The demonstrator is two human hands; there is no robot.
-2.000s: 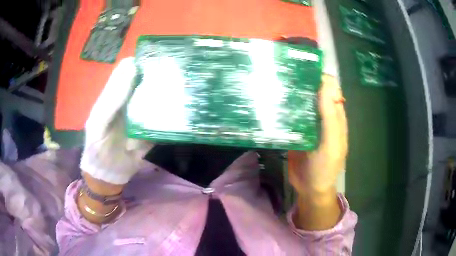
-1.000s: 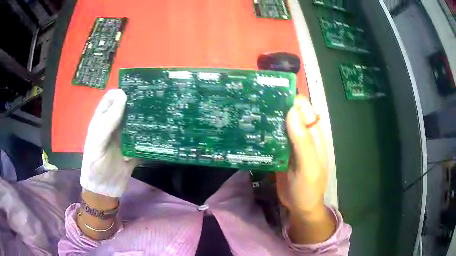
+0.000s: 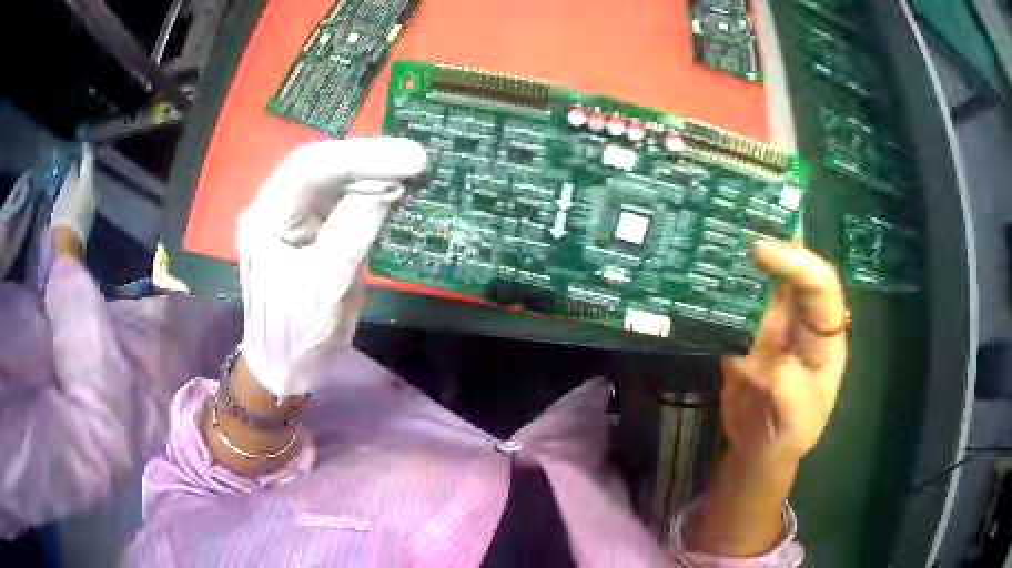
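Note:
A green circuit board is held up over the red-orange mat, component side up, tilted slightly down to the right. It shows a square chip with a pale top, white arrows, gold pin headers and small round capacitors along the far edge. My left hand, in a white glove, grips the board's left end, fingers at its upper left. My right hand, bare with a ring, holds the right end; its fingertips show at the edge, the rest of its grip is partly hidden.
Two other boards lie on the red-orange mat, one at far left, one at far right. A green conveyor at right carries several boards. Another person's gloved hand is at left.
The board has been turned over from solder side to component side. Board and hands now appear further right, and the left fingers are bent over its end. The other person's gloved hand has come into view.

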